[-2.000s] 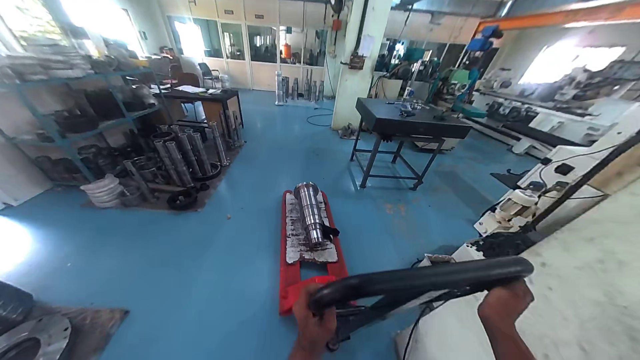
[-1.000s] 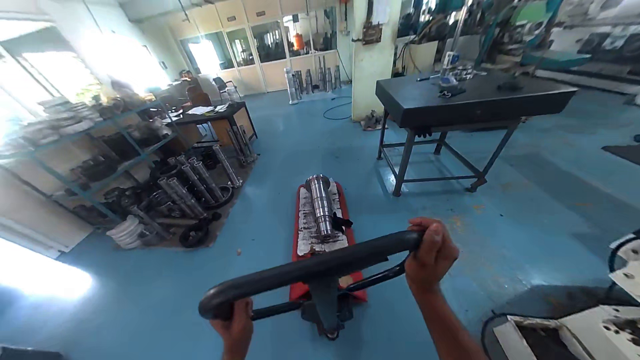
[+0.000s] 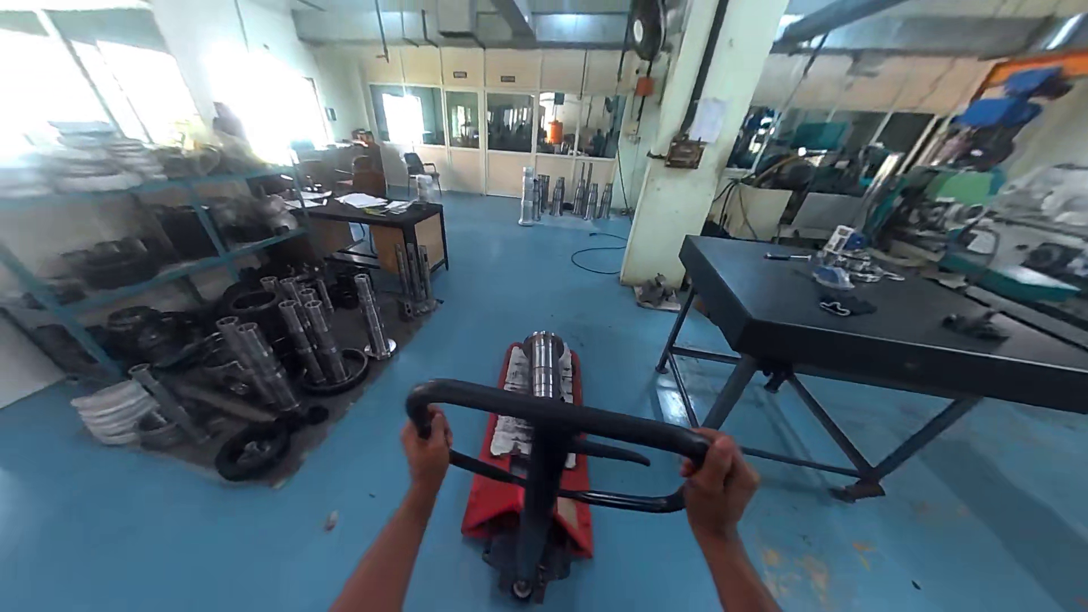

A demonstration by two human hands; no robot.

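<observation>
My left hand (image 3: 427, 450) is closed round the left end of the black loop handle (image 3: 561, 414) of a red pallet truck (image 3: 490, 501). Round the right end of the same handle is my right hand (image 3: 719, 481). A black lever sits inside the loop. On the truck's forks, beyond the handle, lies a shiny stepped metal cylinder (image 3: 544, 361) on a worn, whitish board (image 3: 512, 399). The handle and its shaft hide part of the cylinder and the board.
Metal tubes (image 3: 319, 336) and black rings stand on a dark floor mat at left, before a shelf rack (image 3: 204, 225). A black-topped table (image 3: 850, 340) is at right, near a pillar (image 3: 688, 144). A desk (image 3: 416, 217), more tubes (image 3: 558, 195) and a floor cable (image 3: 595, 259) lie farther ahead.
The handle has swung from the right of the truck to in line with it, both hands staying on it. The black-topped table now appears nearer. The view has shifted.
</observation>
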